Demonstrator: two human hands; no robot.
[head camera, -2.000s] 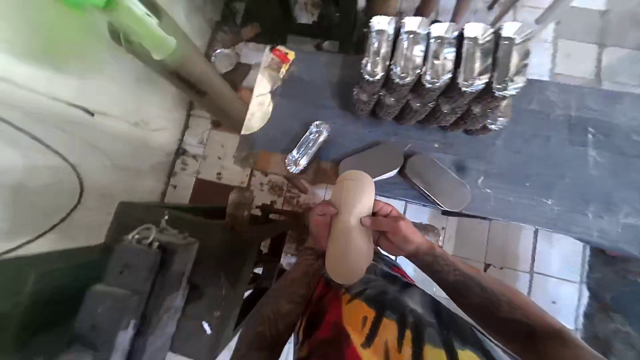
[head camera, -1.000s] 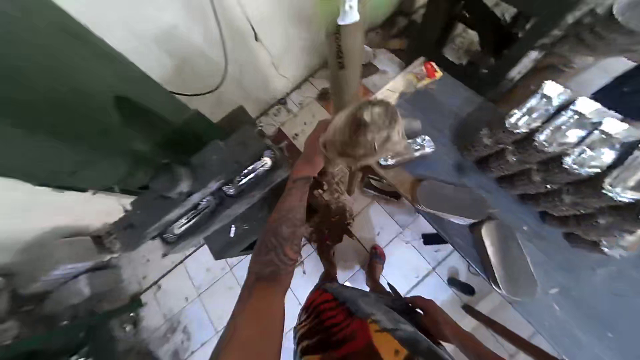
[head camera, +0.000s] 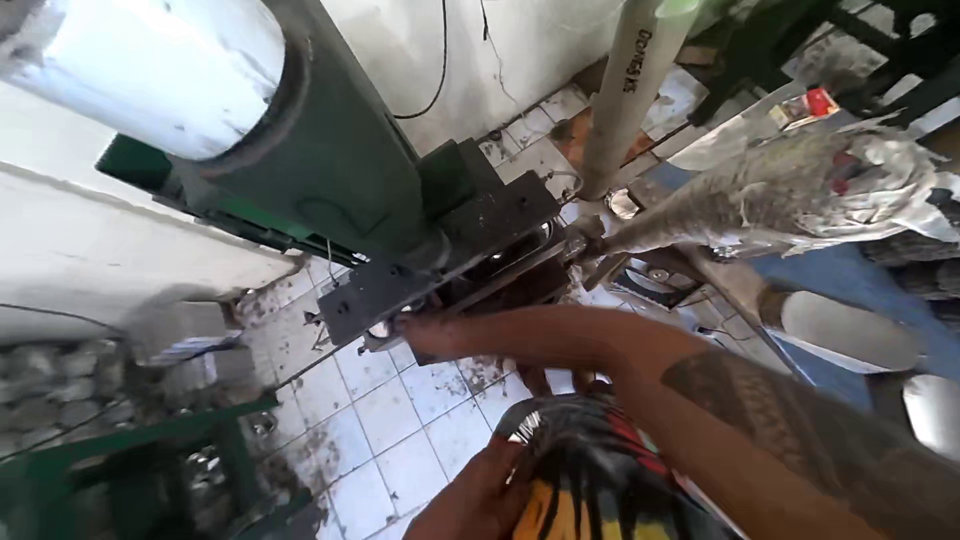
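Observation:
My right hand (head camera: 427, 334) reaches across from the lower right to the near end of a dark metal block (head camera: 375, 289) on a green machine. Its fingers are at the block's edge, blurred and partly hidden, so a hold cannot be told. Low in the view, my left hand (head camera: 487, 484) is close to my body, beside the patterned clothing (head camera: 600, 465). Something shiny shows near its fingers; whether it is held is unclear. Above the block stands a thick green cylinder (head camera: 337, 142) with a shiny metal rod (head camera: 165, 67) at its upper end.
A post wrapped in torn, dirty plastic (head camera: 750, 199) leans in at the right, near a pale pipe (head camera: 619, 97). Beyond it are a blue-grey table (head camera: 817, 281) and a grey, rounded-end piece (head camera: 851, 330). Green metal framing (head camera: 150, 435) stands at lower left over the tiled floor (head camera: 375, 435).
The view has swung left to the green machine. Two seconds ago both hands held a tan, waisted flat piece; it is not in view now. My right hand has moved to the dark block.

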